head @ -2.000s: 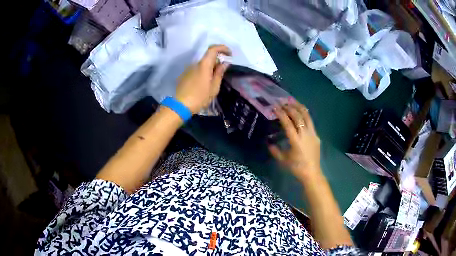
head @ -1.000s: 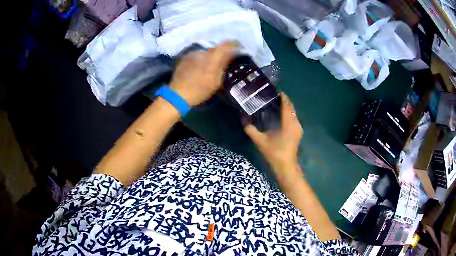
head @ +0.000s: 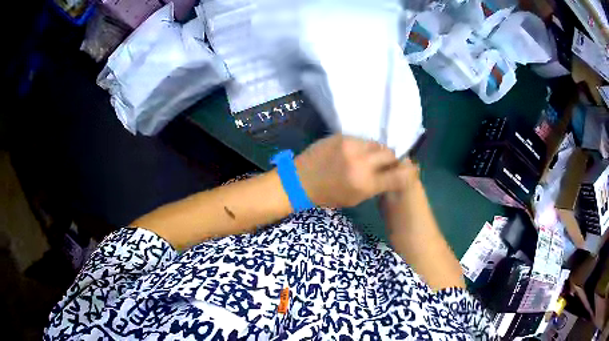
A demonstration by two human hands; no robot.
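A white poly mailer is raised in front of me, blurred by motion at its far end. My left hand and my right hand meet at its near end and grip it there. The fingers overlap, so the exact grip is hidden. The black product box does not show on its own; whether it is inside the mailer cannot be seen. A stack of flat white mailers lies behind, with a black box or strip with white print at its near edge.
A filled white mailer lies at the left. White carrier bags are at the upper right. Stacked black boxes stand at the right, with printed labels nearer me. A brown carton is at the right edge.
The black box seen in my hands one second ago is out of sight. My hands have come together nearer my body and now hold a white mailer that extends away from me.
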